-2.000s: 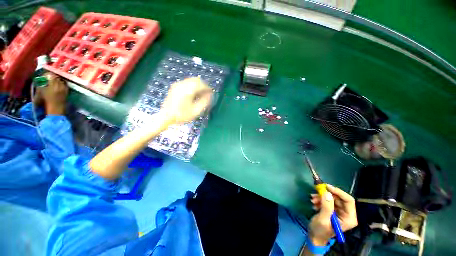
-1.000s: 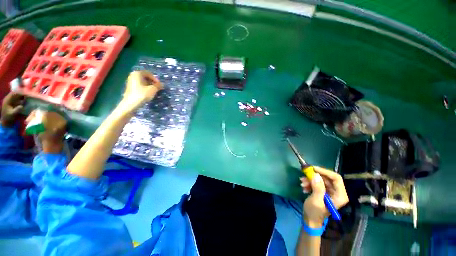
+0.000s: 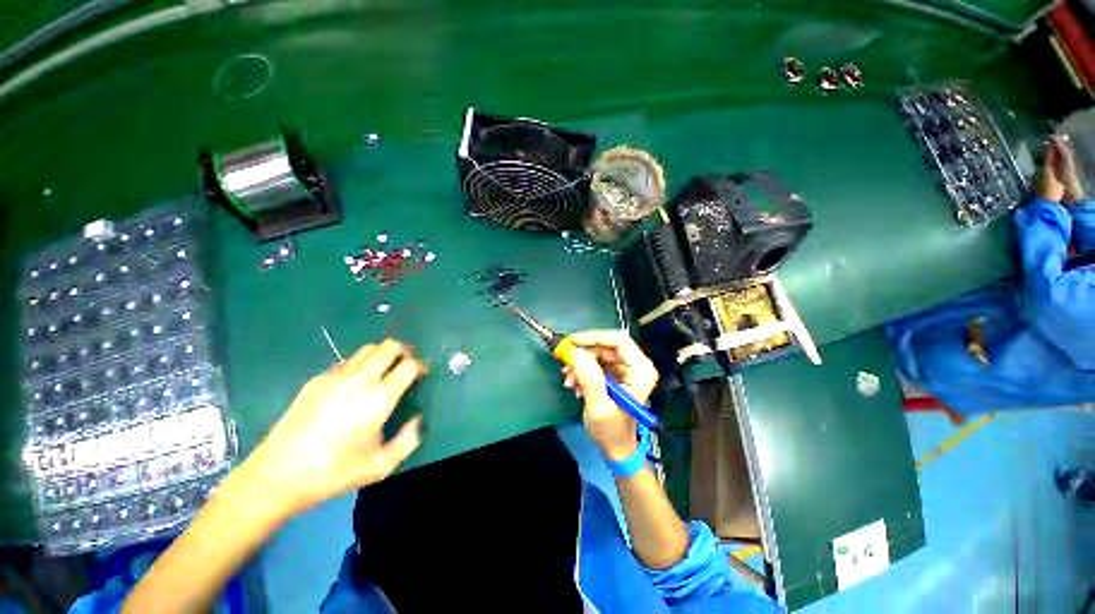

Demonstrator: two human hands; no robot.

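Note:
My right hand [image 3: 610, 381] holds the soldering iron [image 3: 588, 365] like a pen, its metal tip at the pile of black lead wires [image 3: 502, 284]. My left hand [image 3: 330, 426] is low over the mat, blurred, with thumb and fingers apart; I see nothing held. A small circuit board [image 3: 459, 362] lies on the mat just right of its fingertips. The end of a thin solder wire [image 3: 333, 344] shows beyond the fingers, and the hand hides the rest. A pile of red-wired components [image 3: 390, 263] lies farther back.
The blister tray [image 3: 126, 348] lies at the left, the solder reel [image 3: 267, 178] at back left. The fan [image 3: 525, 180], round tin [image 3: 624, 192] and iron stand [image 3: 739, 228] are right of centre. Another tray [image 3: 964, 154] and a person's hands [image 3: 1059, 170] are at far right.
The view has swung right. My left hand has moved from over the blister tray to the mat in front of me. A small board now lies beside it. My right hand still holds the iron.

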